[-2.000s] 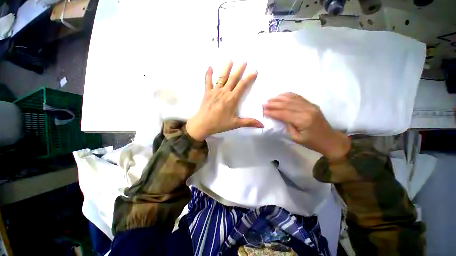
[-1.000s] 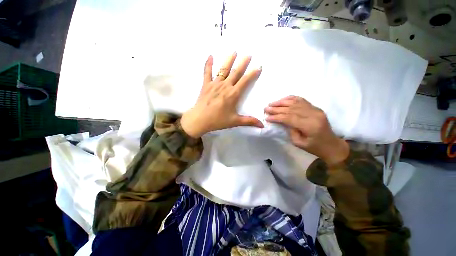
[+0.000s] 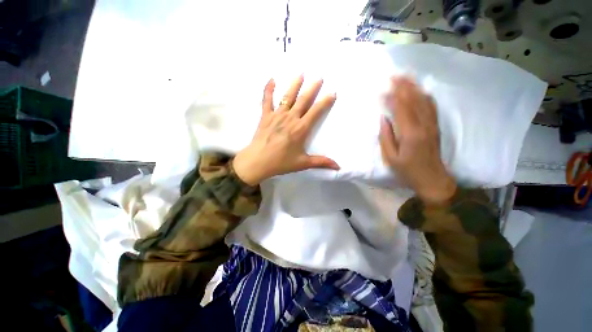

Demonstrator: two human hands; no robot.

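A white fabric garment piece [image 3: 480,123] lies over the front of the white table [image 3: 123,97] and hangs down over the lap. My left hand [image 3: 282,136] lies flat on the cloth with its fingers spread and a ring on one finger. My right hand [image 3: 415,136] is on or just above the cloth to the right, blurred, its fingers pointing away and holding nothing visible. A narrow fold or seam line shows near my left thumb. Whether the right palm touches the cloth is unclear.
A sewing machine head [image 3: 513,32] with a dark knob stands at the upper right. Orange-handled scissors [image 3: 578,176] are at the right edge. A green crate [image 3: 32,139] is at the far left. A pile of white and cream cloth [image 3: 97,227] hangs left of the striped apron [image 3: 259,285].
My right hand has moved away from the fold near my left thumb, forward and right over the cloth, and its fingers have straightened. My left hand stays spread on the cloth. The view has shifted.
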